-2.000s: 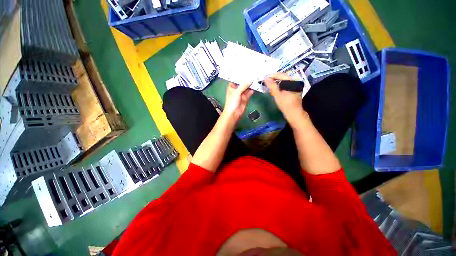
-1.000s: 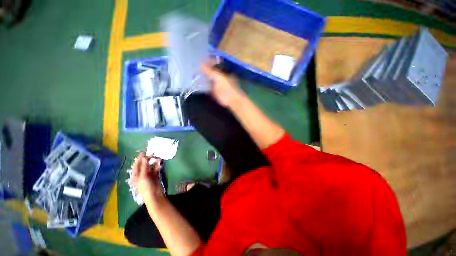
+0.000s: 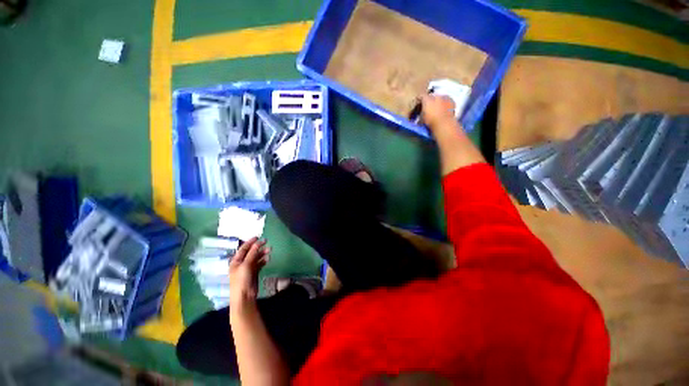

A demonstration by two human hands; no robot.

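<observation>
My right hand (image 3: pixel 438 111) is inside the nearly empty blue bin (image 3: pixel 414 118), closed around a black pen-like tool (image 3: pixel 416 111). Its fingers are at the edge of a white-grey plate (image 3: pixel 453 92) in the bin's near right corner; whether they grip that plate is unclear. My left hand (image 3: pixel 249 260) is low on the left, its fingertips at the lower edge of a glaring white plate (image 3: pixel 240 223). The fingers hide the contact, so a grip cannot be told. A loose pile of small plates (image 3: pixel 213 265) lies just left of this hand.
A blue bin of jumbled brackets (image 3: pixel 180 158) stands beyond my knee, another filled bin (image 3: pixel 157 283) at the far left. Bent panels (image 3: pixel 597 170) lean in a row on the tan board (image 3: pixel 540 98) at right. A small plate (image 3: pixel 111 50) lies on the green floor.
The view has turned towards the nearly empty bin. A large blurred plate at my right hand a second ago now shows no more there; that hand has moved right, into the bin.
</observation>
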